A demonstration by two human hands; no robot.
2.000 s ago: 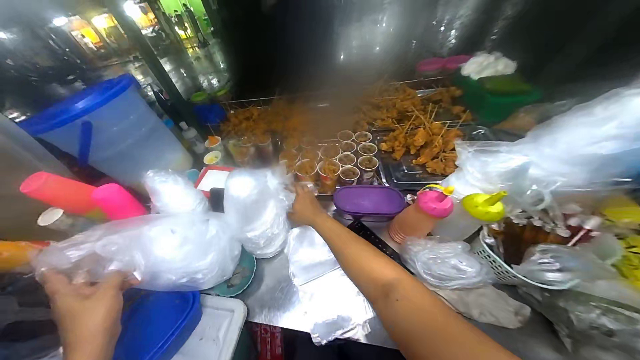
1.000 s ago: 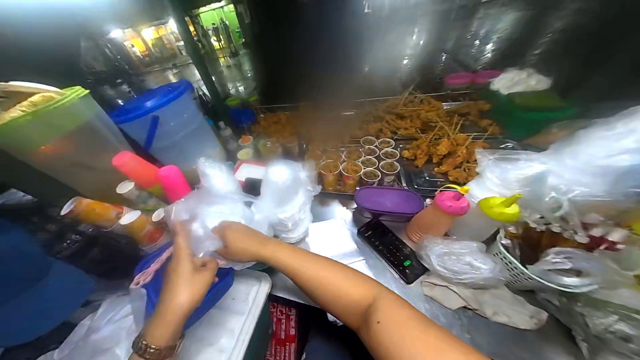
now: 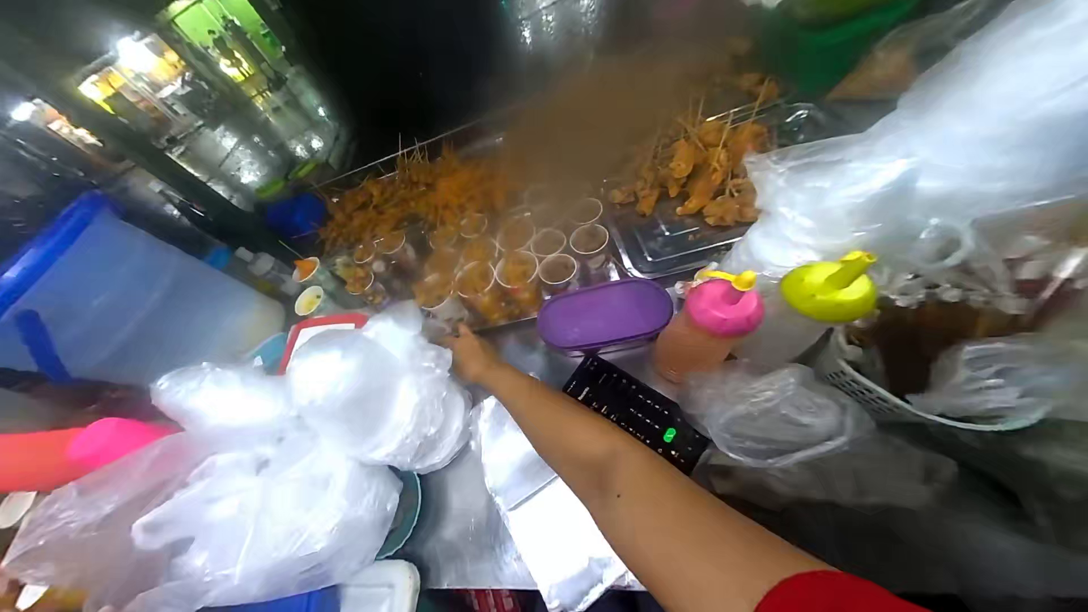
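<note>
My right hand (image 3: 470, 353) reaches forward to the near edge of the rows of filled clear plastic cups (image 3: 517, 269). Its fingertips are partly hidden by the clear plastic bags (image 3: 374, 391) to its left, so whether they grip a cup or a bag cannot be told. My left hand does not show. More crumpled clear plastic (image 3: 272, 518) bulges at the lower left. Right of my right hand lies a purple lidded container (image 3: 605, 314), with a black phone-like device (image 3: 633, 408) bearing a green key below it. White sheets (image 3: 552, 518) lie under my forearm.
Skewered fried food (image 3: 710, 174) is piled behind the cups. At right stand a squeeze bottle with a pink cap (image 3: 722, 308), another with a yellow-green cap (image 3: 829, 289), and a white plastic basket (image 3: 892, 399). A large blue-lidded container (image 3: 144, 297) stands at left.
My right hand has moved from the plastic bags, where both hands were together, forward to the cups. My left hand has gone out of sight. The view has shifted considerably.
</note>
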